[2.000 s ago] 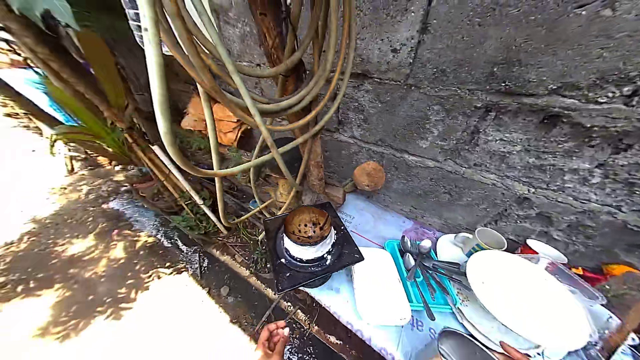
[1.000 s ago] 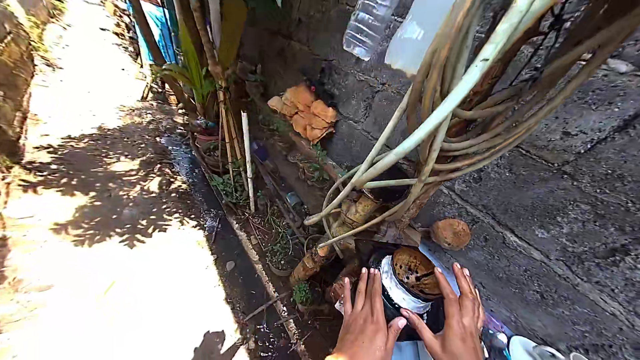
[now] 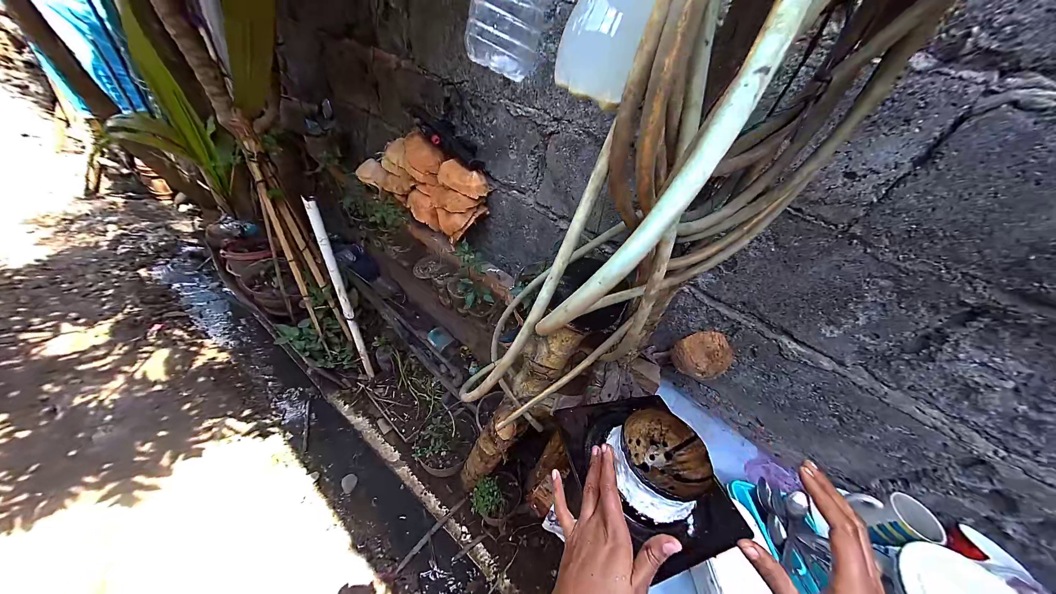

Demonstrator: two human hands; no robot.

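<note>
A brown bowl-like piece with dark holes (image 3: 668, 454), perhaps a coconut shell, sits in a round holder wrapped in silvery foil (image 3: 639, 487). Under the holder is a square black plate (image 3: 718, 528). My left hand (image 3: 602, 528) is at the near left side of the holder, fingers spread, its fingertips by the foil; whether they touch it I cannot tell. My right hand (image 3: 833, 536) is spread in the air to the right, its thumb near the plate's right corner. Neither hand holds anything.
Spoons in a turquoise tray (image 3: 747, 495), a striped mug (image 3: 907, 520) and a white dish (image 3: 949, 569) lie at the lower right. Coiled hose (image 3: 660, 239) hangs above. A block wall (image 3: 825, 289) rises behind; a wet gutter (image 3: 363, 478) and potted plants are at left.
Two seconds ago the left hand was below the plate and the right by the dishes. Both came to the foil-wrapped holder; since then the right hand has moved away to the right. The view has shifted.
</note>
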